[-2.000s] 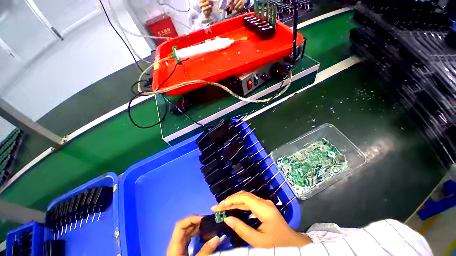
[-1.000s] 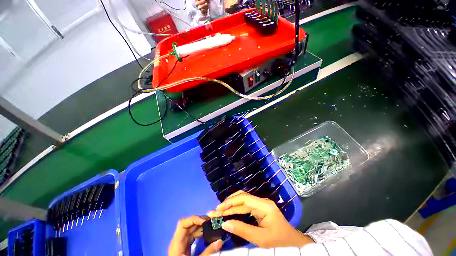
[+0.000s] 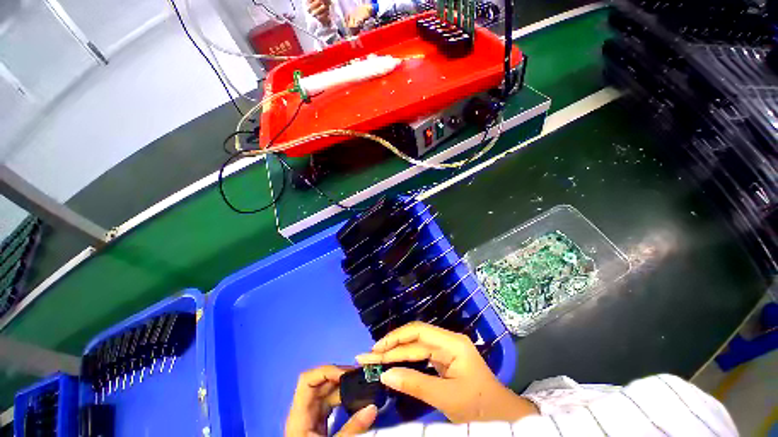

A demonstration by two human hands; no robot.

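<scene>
My left hand (image 3: 320,401) holds a black plastic housing (image 3: 362,390) between thumb and fingers over the blue tray (image 3: 273,320). My right hand (image 3: 439,371) pinches a small green circuit board (image 3: 373,372) between thumb and fingertips at the housing's upper edge. Whether the board sits inside the housing cannot be told. A row of black housings (image 3: 388,277) with thin metal pins lies along the tray's right side, partly hidden by my right hand. A clear plastic box (image 3: 610,256) holds a heap of green and pale boards (image 3: 537,277).
A red tray (image 3: 367,107) at the back holds a white syringe (image 3: 354,75) and upright boards in black housings (image 3: 446,36). A control box (image 3: 439,128) and cables are below it. Stacked black trays (image 3: 708,111) stand right. More blue trays (image 3: 141,311) are left. A person's hands (image 3: 341,13) are beyond.
Both hands stay almost in place, with small finger shifts around the board and housing. The board sits slightly differently at the housing's edge. The other person's hands have moved.
</scene>
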